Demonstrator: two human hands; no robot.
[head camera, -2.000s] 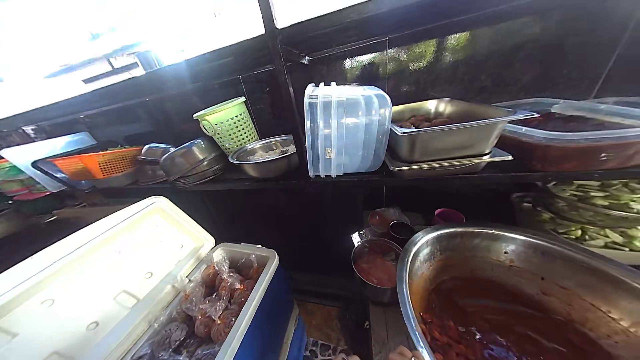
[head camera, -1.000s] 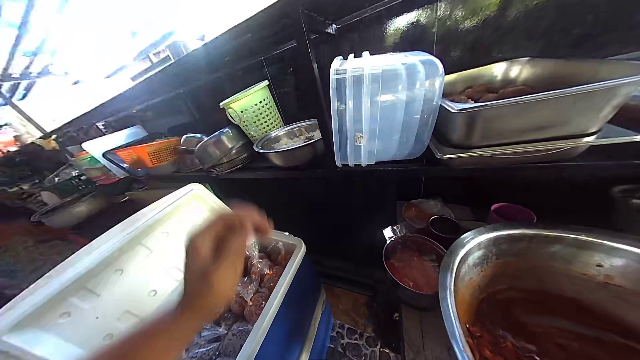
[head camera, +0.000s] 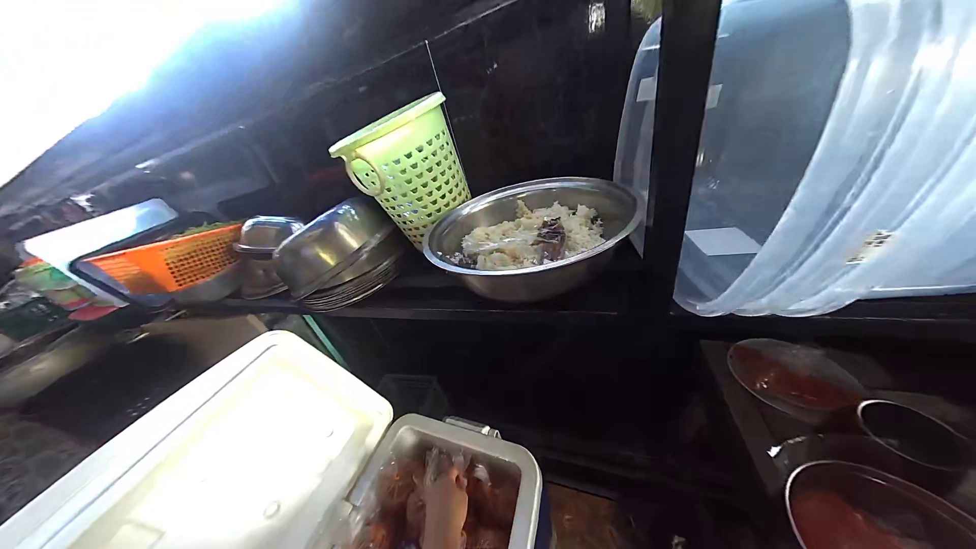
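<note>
One of my hands (head camera: 444, 499) reaches down into an open cooler box (head camera: 528, 476) at the bottom centre; which hand it is, I cannot tell. Its fingers are among clear plastic bags (head camera: 396, 488) of reddish-brown food, and whether they grip a bag cannot be made out. The cooler's white lid (head camera: 252, 435) leans open to the left. My other hand is out of view. Above the cooler, a steel bowl (head camera: 534, 282) with crumbly pale food (head camera: 511, 236) under plastic film stands on the dark shelf (head camera: 640, 301).
On the shelf stand a green perforated basket (head camera: 419, 168), stacked steel bowls (head camera: 335, 244), an orange basket (head camera: 168, 259) and translucent plastic containers (head camera: 862, 175). Lower right, a pot of red sauce (head camera: 839, 518), a dark cup (head camera: 915, 435) and a bowl with red contents (head camera: 793, 377) stand close together.
A hand that was blurred above the cooler's opening one second ago is now down inside it. The view has shifted left and closer, and the large sauce basin is out of frame.
</note>
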